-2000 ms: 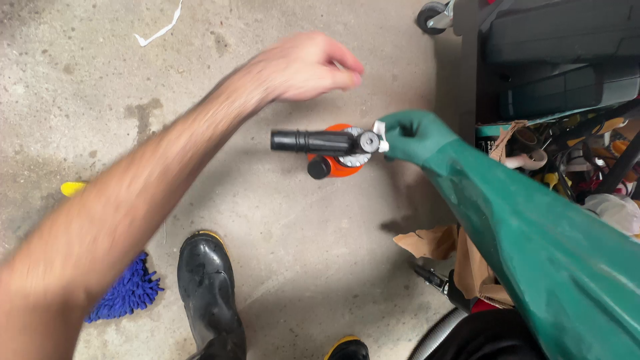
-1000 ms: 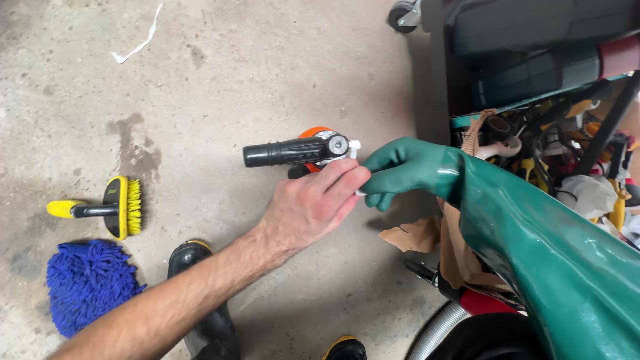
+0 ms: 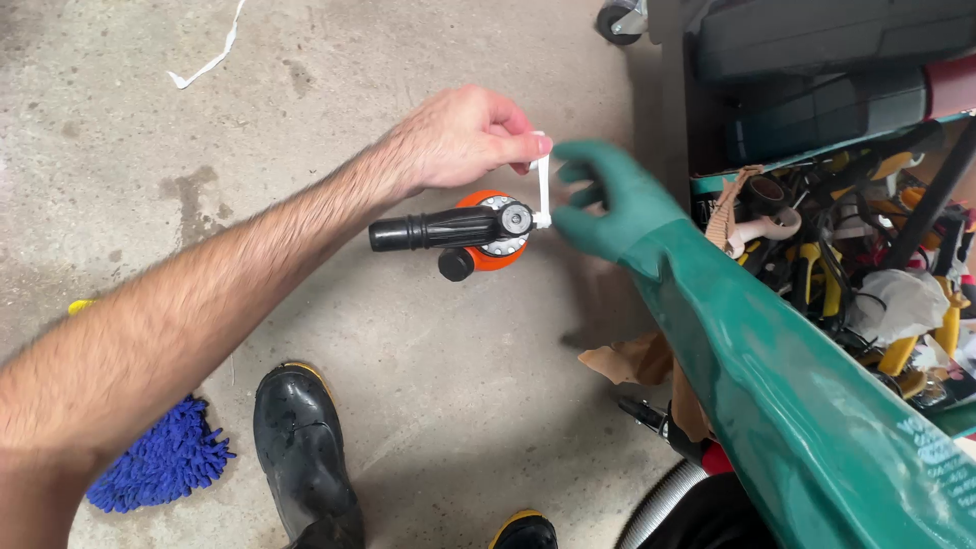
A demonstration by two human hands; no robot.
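Observation:
My bare left hand [image 3: 476,141] pinches the upper end of a narrow white strip [image 3: 544,187], which looks like thread seal tape. The strip runs down to a small fitting [image 3: 542,220] wrapped in white at the right side of an orange and black device [image 3: 489,263], whose kind I cannot tell. A ribbed black handle [image 3: 450,229] points left from its top, and a black round cap [image 3: 456,264] sits below the handle. My right hand [image 3: 602,194], in a long green rubber glove, is just right of the strip and fitting, fingers apart and nothing seen in it.
Cluttered tools and a tape roll [image 3: 766,191] fill a bin at right, beside dark cases [image 3: 808,46] and a caster [image 3: 621,21]. Torn brown paper [image 3: 629,360] lies nearby. A blue microfiber mitt [image 3: 164,457], black rubber boot [image 3: 301,442] and loose white strip [image 3: 221,57] are on the concrete floor.
My left hand has moved up and away from the fitting, drawing the white strip out between them. My gloved right hand has opened beside it.

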